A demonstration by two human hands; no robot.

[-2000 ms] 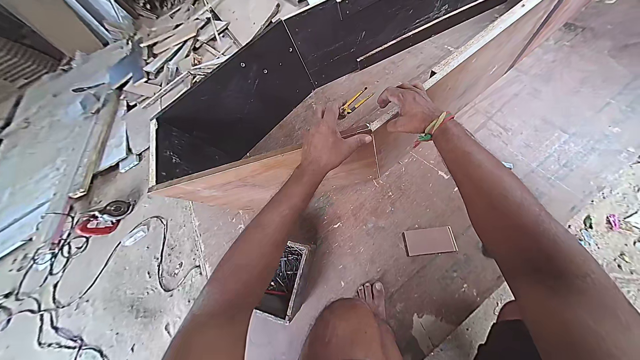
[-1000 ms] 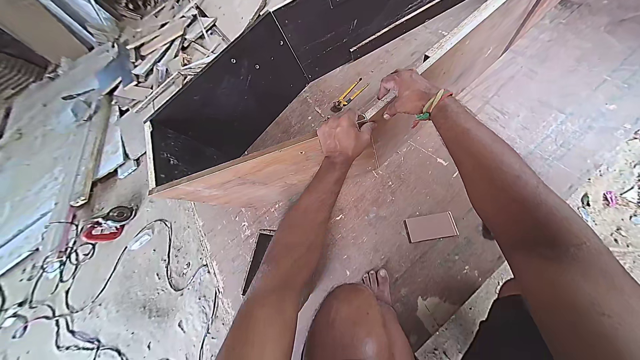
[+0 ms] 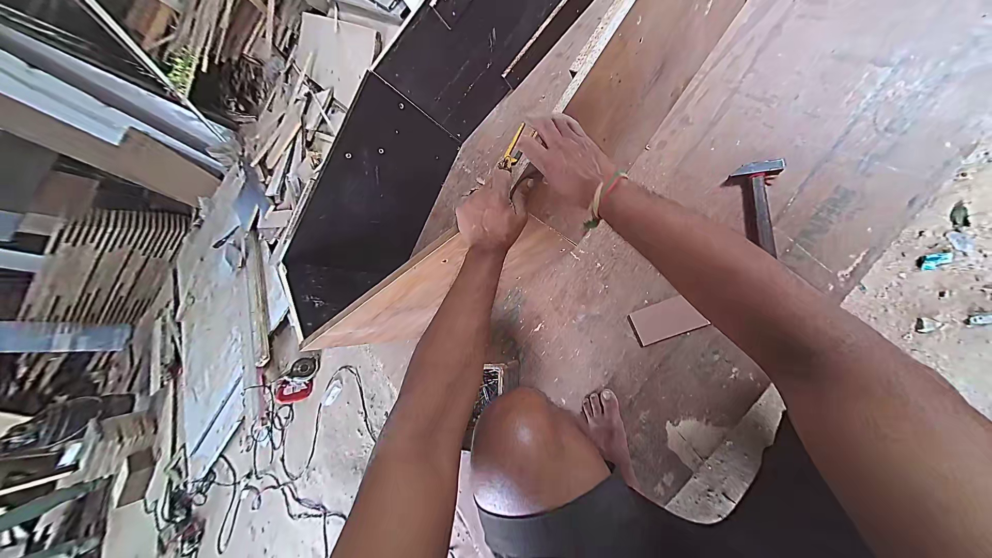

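Note:
My left hand is closed on the top edge of a plywood panel, near a joint between two panels. Just right of it, my right hand bends over the same edge, its fingers curled down at the joint; a small dark curved piece shows between the hands, too unclear to name. Behind them lies a yellow-handled tool, perhaps pliers, partly hidden by my right fingers. Black-faced panels form the far side of the frame. A second plywood panel runs away to the upper right.
A hammer lies on the boards at right, a small flat wood piece below it. By my knee stands a box of nails. A red power tool and tangled cables lie at left, with scrap wood beyond.
The hands, apart two seconds ago, have come close together at the panel joint. The view has turned and shifted, bringing the hammer into sight.

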